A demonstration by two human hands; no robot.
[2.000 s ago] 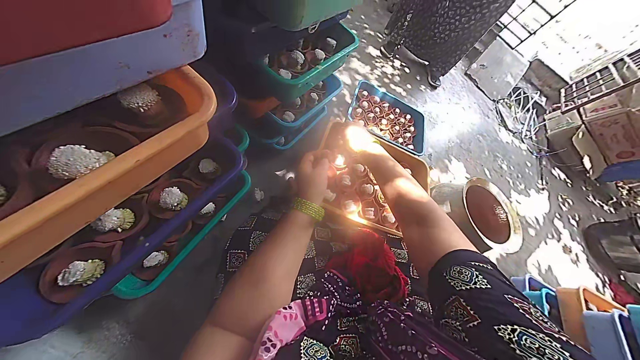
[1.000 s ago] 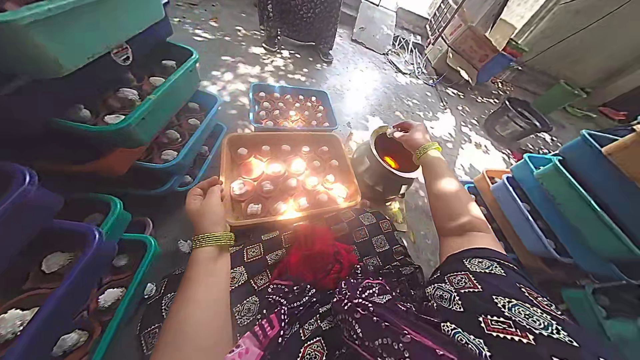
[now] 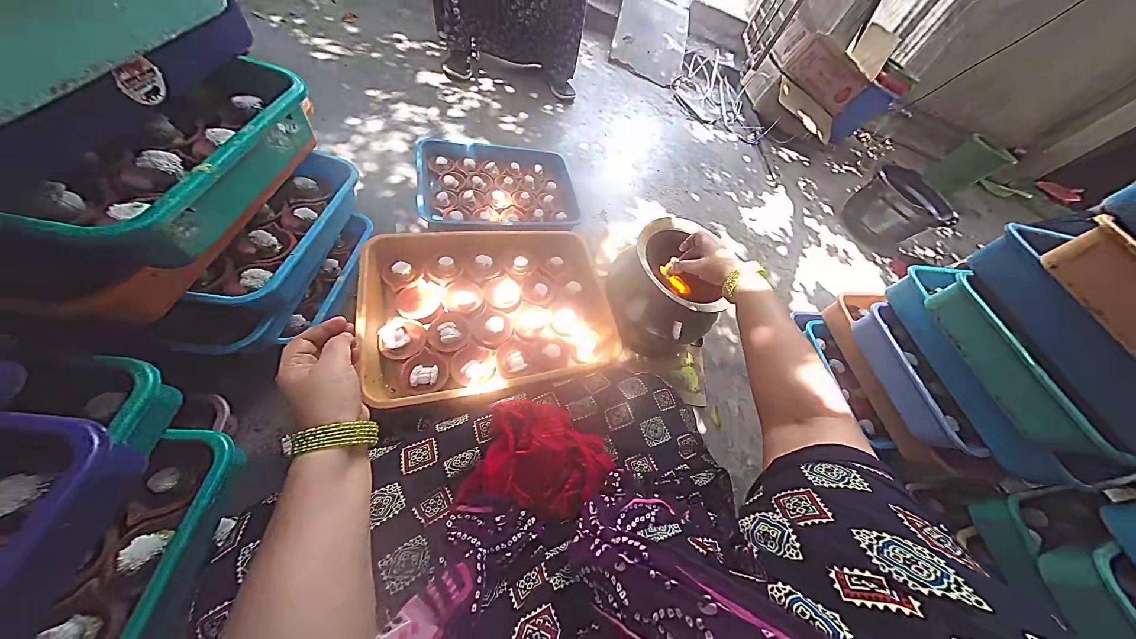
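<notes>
An orange plastic tray (image 3: pixel 373 355) rests before me, filled with small round clay cups, each topped with a white tuft. My left hand (image 3: pixel 324 364) grips this tray by its left rim. To the right stands a round metal pot (image 3: pixel 652 306) with a wide pale rim and reddish-brown contents. Over its mouth is my right hand (image 3: pixel 703 262), fingertips pinched on a small white piece (image 3: pixel 672 265). Something yellow-orange glows just below the fingertips inside the pot. Its exact nature cannot be told.
A blue tray (image 3: pixel 499 223) of similar cups lies behind the orange one. Stacked trays (image 3: pixel 266 284) with tufted cups line my left, and more tilted trays (image 3: pixel 1021 346) line my right. A person in a dark patterned garment (image 3: pixel 510 35) stands beyond. A black bucket (image 3: pixel 896 209) sits back right.
Two seconds ago both hands were over the orange tray. My left hand has since gone to its left rim and my right hand to the pot. The view has turned greatly.
</notes>
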